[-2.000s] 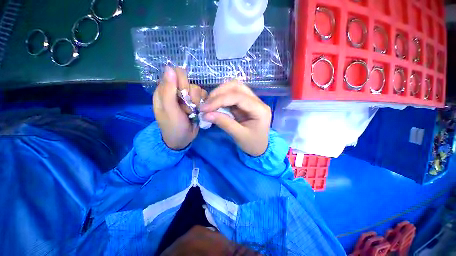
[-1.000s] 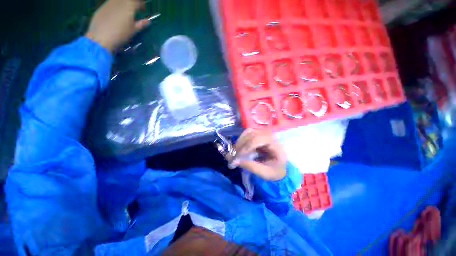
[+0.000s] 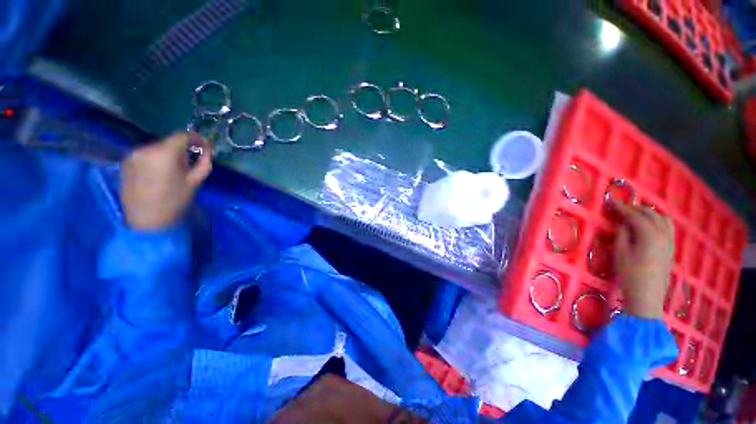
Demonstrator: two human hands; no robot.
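Observation:
Several shiny silver watch case rings [image 3: 285,125] lie in a curved row on the green bench. My left hand [image 3: 162,184] is at the row's left end, with a ring [image 3: 204,126] at its pinched fingertips. My right hand [image 3: 645,257] is over the red-orange compartment tray [image 3: 530,257], palm down. Its fingertips are at a ring [image 3: 619,192] in a pocket; blur hides whether they grip it. Other tray pockets hold rings, some partly hidden by my right hand. No wiping cloth shows.
The white solvent bottle [image 3: 464,199], with its round cap [image 3: 517,155] open, stands on the clear plastic bag [image 3: 373,195] left of the tray. A gridded strip [image 3: 195,33] lies far left. Another red tray [image 3: 692,41] is at top right. A white liner [image 3: 514,352] hangs below the tray.
The view has swung. My left hand is now at the ring row's left end. My right hand has moved from the bench edge to over the tray, and the ring and cloth no longer show in it.

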